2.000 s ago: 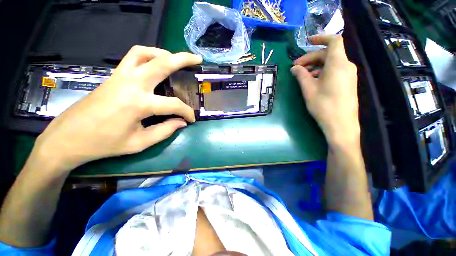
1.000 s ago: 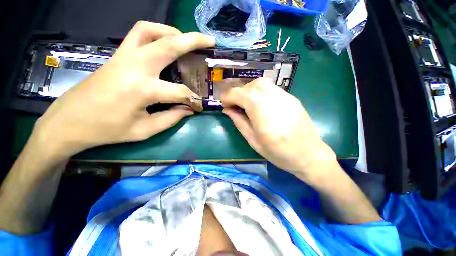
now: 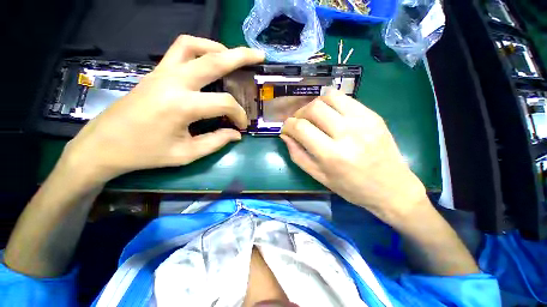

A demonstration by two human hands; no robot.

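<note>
A phone frame (image 3: 243, 90) lies open on the green mat, its silver-grey plate and orange-gold patch showing. My left hand (image 3: 162, 108) holds its left end, fingertips on the far and near edges. My right hand (image 3: 342, 141) is over its right part, thumb and fingertips together at the near edge; whether a small part is between them is hidden. A second phone frame (image 3: 114, 102) lies in the black foam tray at the left, partly under my left hand. An open plastic bag (image 3: 282, 33) with black contents is just beyond the frame.
A blue parts bin (image 3: 384, 11) with gold strips is at the back. A second plastic bag (image 3: 414, 30) with a white label is right of it. Thin loose strips (image 3: 345, 55) lie on the green mat (image 3: 288, 171). A black foam tray (image 3: 474, 120) with phones runs down the right.
My right hand has come from the bag side onto the frame's near edge, then shifted slightly right along it. My left hand keeps its hold. The whole view has shifted.
</note>
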